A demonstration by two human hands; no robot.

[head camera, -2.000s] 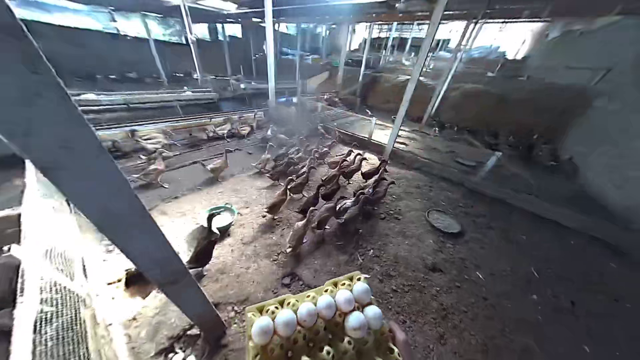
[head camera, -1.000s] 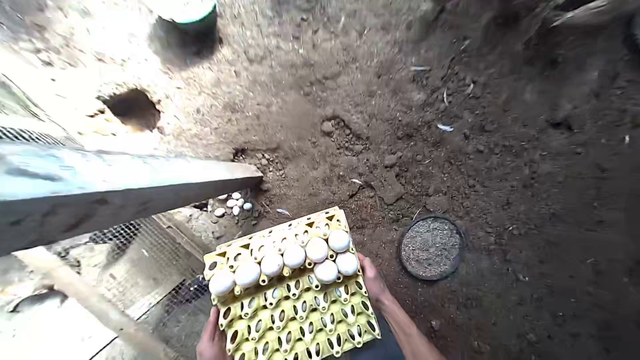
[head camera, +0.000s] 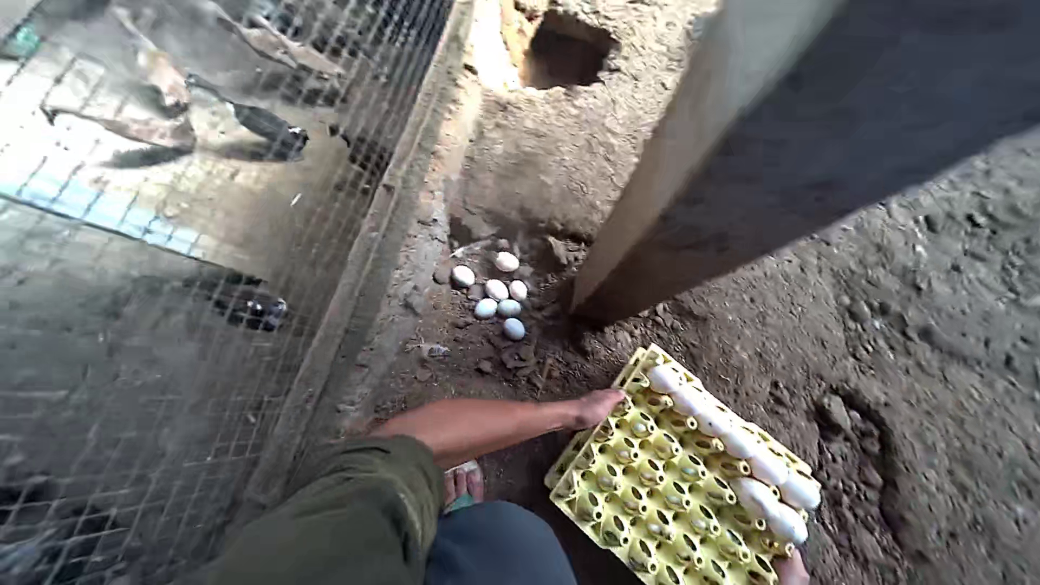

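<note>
A stack of yellow egg trays (head camera: 642,479) is held low over the dirt at the lower right. My left hand (head camera: 600,407) grips its left edge, and my right hand (head camera: 790,566) holds its lower right corner, mostly hidden by the trays. White eggs (head camera: 739,439) fill a row along the top tray's far edge, with a few more beside them; the other cups in view hold none. Several loose eggs (head camera: 496,290) lie on the soil between the post and the fence base, beyond my left forearm.
A thick post (head camera: 699,195) rises from the ground on the right. Wire mesh fencing (head camera: 268,325) on a low ledge (head camera: 378,236) runs along the left, with ducks (head camera: 260,126) behind it. A hole (head camera: 569,50) opens in the dirt at the top.
The view has swung down and left to the loose eggs by the post. Both hands still hold the egg trays, now tilted at the lower right. The group of ducks seen earliest is out of view.
</note>
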